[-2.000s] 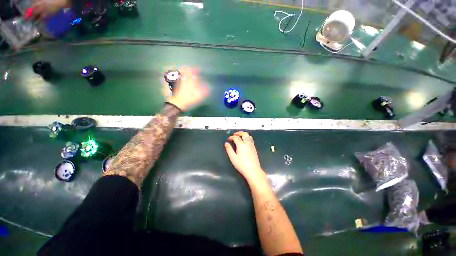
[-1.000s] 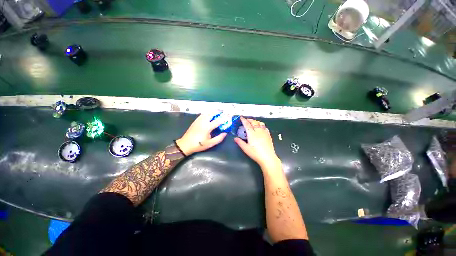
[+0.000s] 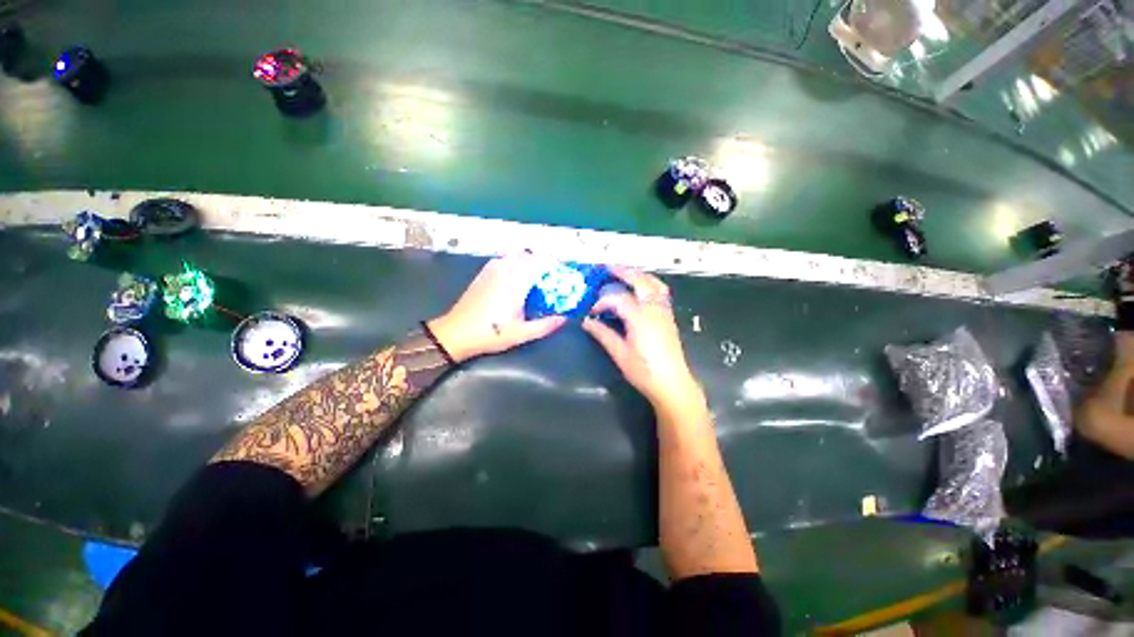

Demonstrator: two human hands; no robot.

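A black housing with a lit blue LED circuit board (image 3: 562,289) is held over the mat, just in front of the white rail. My left hand (image 3: 494,310) is bare and grips its left side. My right hand (image 3: 639,326) is bare, with thumb and fingers closed together at its right side. The end cap is not clearly visible; the right fingers seem to cover that area, and I cannot tell if they grip it.
Open units with a green-lit board (image 3: 189,294) and white-faced end caps (image 3: 267,342) lie at left. Other units (image 3: 290,82) are on the green belt beyond the white rail (image 3: 336,228). Bagged parts (image 3: 945,382) and small silvery hardware (image 3: 731,353) lie right. A person's arm (image 3: 1107,411) shows at far right.
The blue-lit unit came from the belt to the mat between both hands. The end cap seen beside it a second ago is now mostly hidden. Units on the belt shifted left in view.
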